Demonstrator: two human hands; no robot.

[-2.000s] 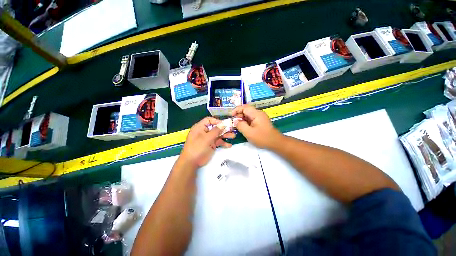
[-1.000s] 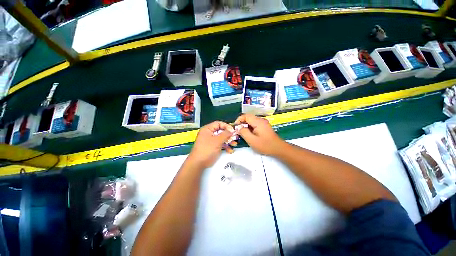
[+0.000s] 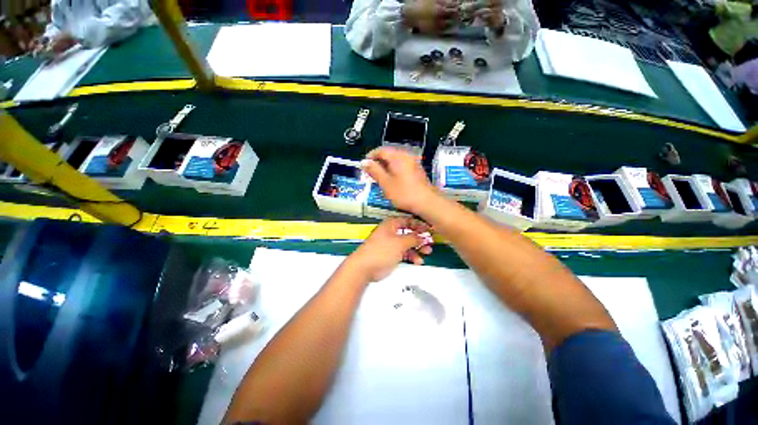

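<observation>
My right hand (image 3: 401,179) is over the belt, fingers pinched together at the right rim of an open white box base (image 3: 339,188); a small white spot shows at the fingertips, but whether it is held is unclear. The box lid (image 3: 378,199) beside the base is partly hidden by this hand. My left hand (image 3: 389,249) is lower, above the top edge of the white sheet (image 3: 382,349), closed on a small pinkish-white accessory (image 3: 422,239). A clear grey-silvery scrap (image 3: 424,304) lies on the sheet.
Boxes, lids and smartwatches (image 3: 356,126) stand along the dark green belt, edged by a yellow rail (image 3: 283,228). Bagged accessories (image 3: 224,303) lie left beside a dark blue bin (image 3: 75,307). Bagged straps (image 3: 706,349) lie right. People in pale coats (image 3: 366,29) are opposite.
My right hand has parted from my left and moved up over the box. My left hand stays low with the accessory. The view has swung, showing more of the far bench and blue bin.
</observation>
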